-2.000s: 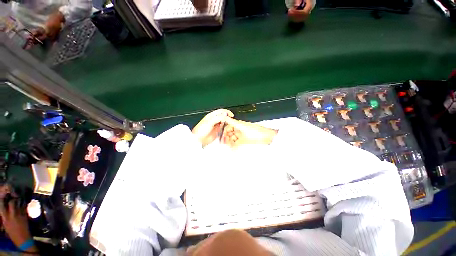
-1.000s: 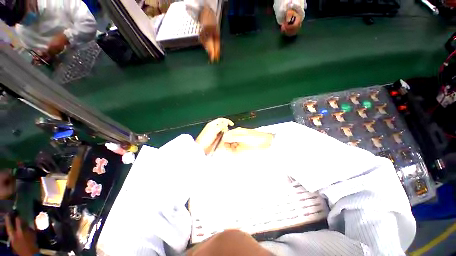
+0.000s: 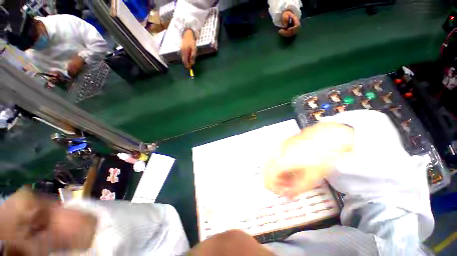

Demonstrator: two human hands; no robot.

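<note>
A large white adhesive sheet (image 3: 230,175) lies in front of me, with rows of small dark slots near my edge. My right hand (image 3: 303,160) is over the sheet's right part, overexposed and blurred; its fingers are bent, and whether it holds anything cannot be told. My left hand (image 3: 50,225) is at the far lower left, strongly blurred, off the sheet; what it holds cannot be told. A clear-grey parts tray (image 3: 381,107) with rows of small copper-and-white parts is at the right, partly hidden by my right sleeve.
A white strip card (image 3: 154,177) lies left of the sheet. Pink-white shaped parts (image 3: 113,175) lie on black beside it. A metal post (image 3: 75,120) slants across the left. Across the green bench (image 3: 240,85), another person's hand (image 3: 188,50) holds a small yellow-tipped item.
My hands were together above the sheet and have parted: the left went to the lower left, the right moved right and lower. More of the sheet and the white strip card now show.
</note>
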